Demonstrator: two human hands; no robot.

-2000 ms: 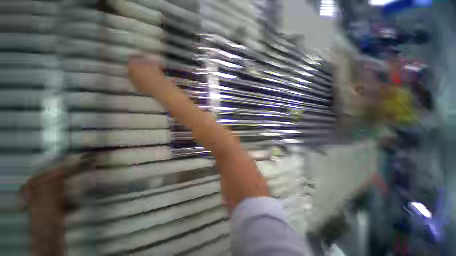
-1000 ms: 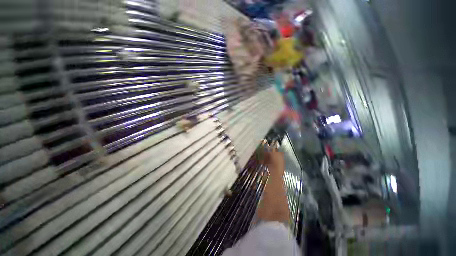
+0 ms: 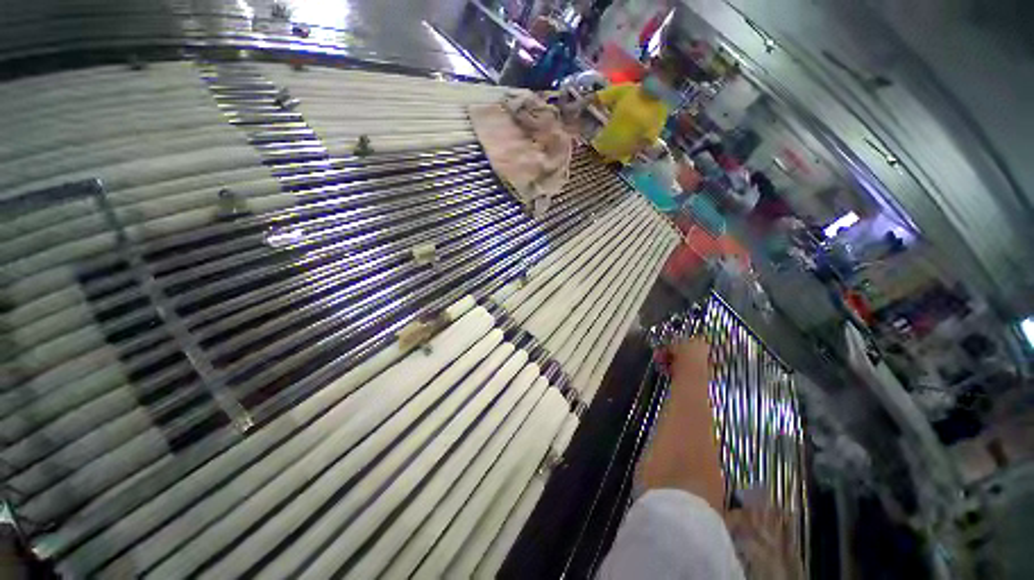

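Observation:
Cream cloth (image 3: 454,380) covers many parallel rods in long ridges across the lower middle. Bare shiny metal rods (image 3: 374,232) show above it. My right hand (image 3: 684,354) reaches out at the near end of a narrower side rod rack (image 3: 754,397), beside small dark and metallic pieces. Its fingers are small and blurred, so I cannot tell whether they grip anything. My left hand is not in view. A slatted metal frame (image 3: 170,323) lies over the rods at the left.
A crumpled pinkish-tan cloth (image 3: 527,147) lies on the rods further off. Tan pads (image 3: 422,331) and clips lie on the bed. A dark gap (image 3: 590,476) separates the bed from the side rack. A person in yellow (image 3: 632,119) stands beyond, near coloured tubs.
The view has swung right and become clearer. My right hand has left the cream cloth for the side rack, where it was a second ago.

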